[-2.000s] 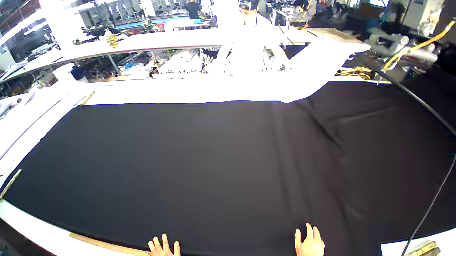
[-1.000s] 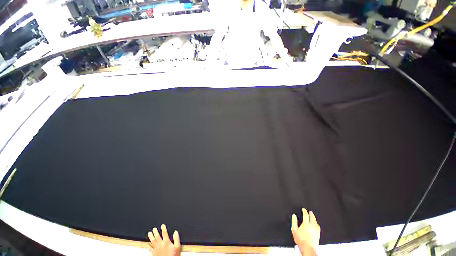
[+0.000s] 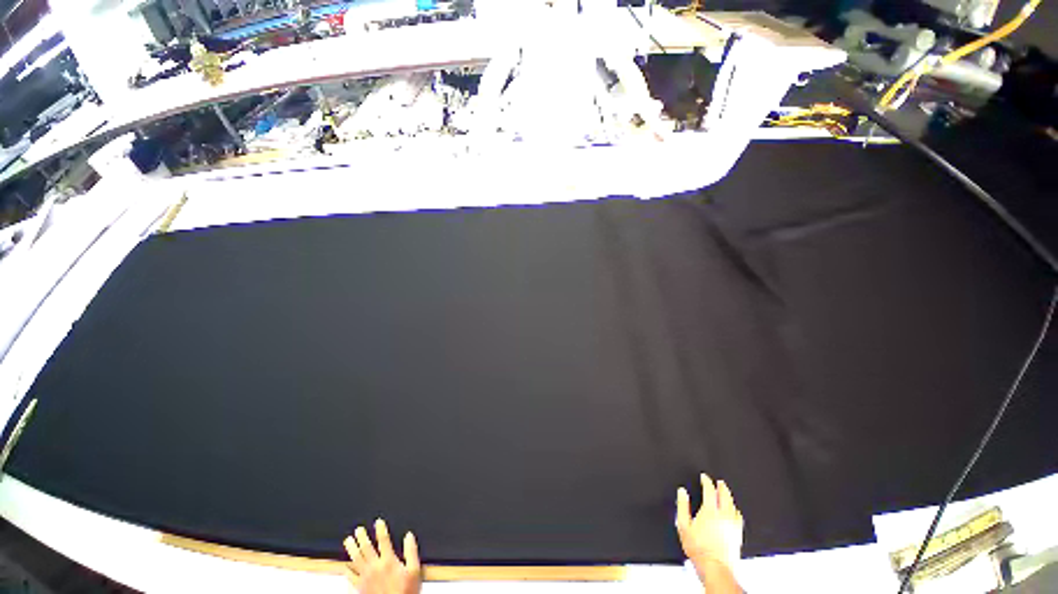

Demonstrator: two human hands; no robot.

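A wide black fabric sheet covers most of the table, smooth at the left, with folds and creases right of the middle. My left hand lies flat with fingers spread at the near fabric edge, over the tan edge strip. My right hand rests palm down on the cloth near the same edge, fingers apart. Neither hand grips anything that I can see. A narrow metal bar weight is at the near left corner, and another bar is at the far left corner.
White underlay paper borders the cloth. A thin black cable hangs over the right side. Yellowish bars lie at the near right. A person in white, overexposed, stands across the table. A yellow cord hangs at the upper right.
The view has tilted down slightly, showing more of the near table edge. The far fabric edge has shifted and now runs straighter. My hands have stayed at the near edge, fingers spread.
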